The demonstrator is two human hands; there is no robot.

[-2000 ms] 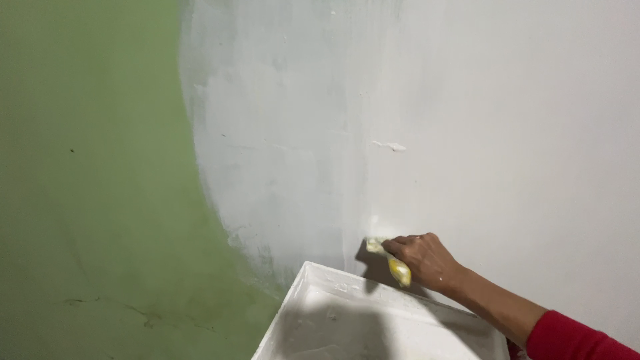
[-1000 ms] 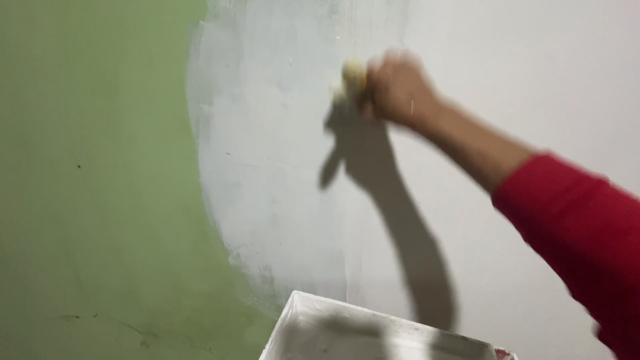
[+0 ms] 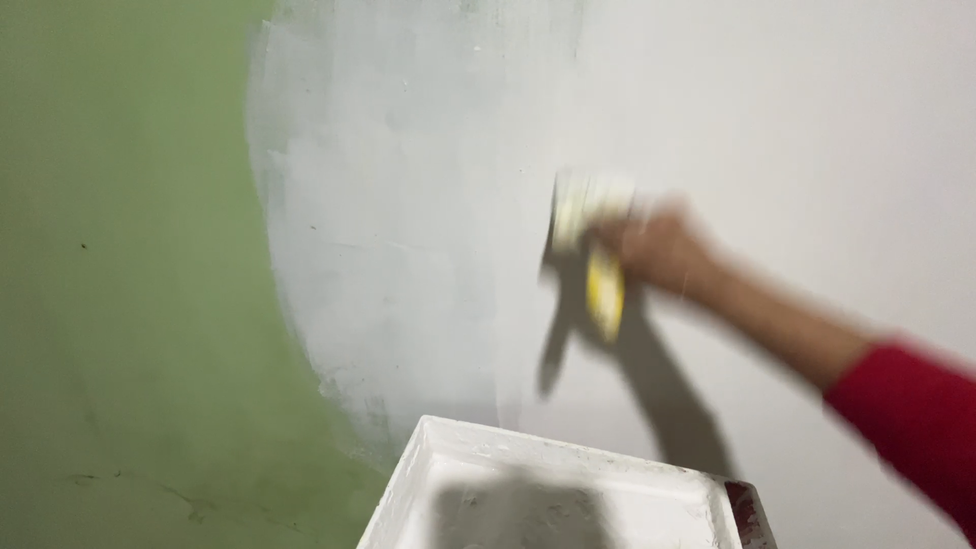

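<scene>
My right hand, blurred, is closed around a paintbrush with a yellow handle. The brush's pale, paint-coated head points up and lies at the white-painted part of the wall, with the handle hanging below my fingers. Below the hand, a paint tray coated in white paint juts up from the bottom edge of the view. My left hand is not in view, and what supports the tray is hidden.
Unpainted green wall fills the left side, with thin dark marks low down. Thinner, streaky white paint borders it in a curved edge. Shadows of the arm and brush fall on the wall above the tray.
My right hand was just above the tray two seconds ago, then higher on the wall; now it is lower than one second ago, still gripping the brush. More of the tray shows than one second ago.
</scene>
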